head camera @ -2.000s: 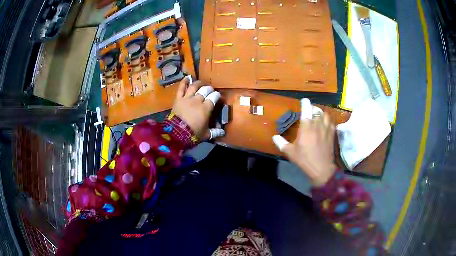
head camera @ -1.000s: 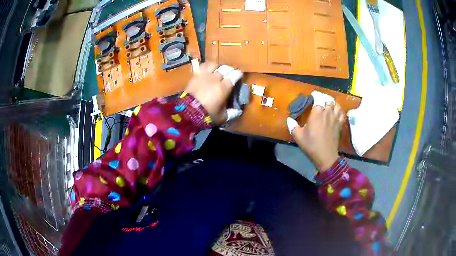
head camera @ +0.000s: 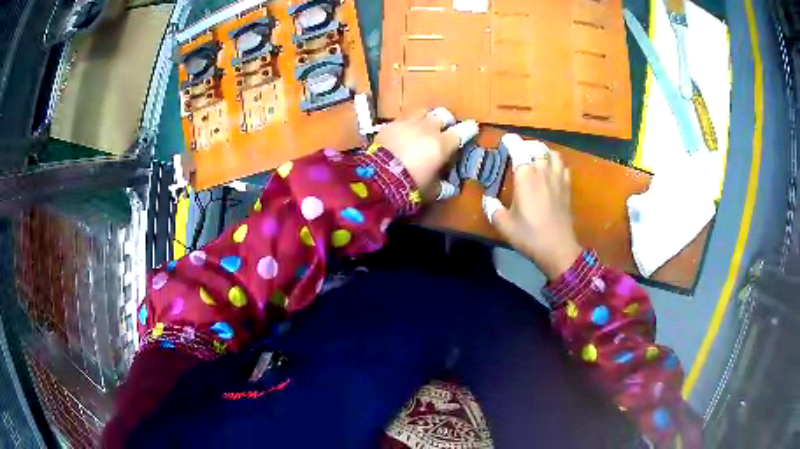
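Observation:
My left hand (head camera: pixel 423 151), with white coverings on its fingertips, grips the left side of a dark moulded part (head camera: pixel 481 165) over the plain orange-brown base board (head camera: pixel 588 197). My right hand (head camera: pixel 537 197), also with white fingertip coverings, grips the right side of the same dark material. The two dark pieces meet or nearly meet between my hands; I cannot tell if they are joined. The small light blocks are not visible here. To the left, the orange-brown fixture (head camera: pixel 263 145) holds several dark parts in rows, with bare seats at its lower left.
The slotted orange-brown board (head camera: pixel 517 66) lies behind my hands. At the right are crumpled white paper (head camera: pixel 671 219), a pale green strip (head camera: pixel 671 88) and a yellow-orange handled tool (head camera: pixel 703 121). Clear plastic trays (head camera: pixel 70 281) stand at the left.
My hands have come together from apart, bringing the two dark pieces against or close to each other. The small light blocks between them are no longer visible.

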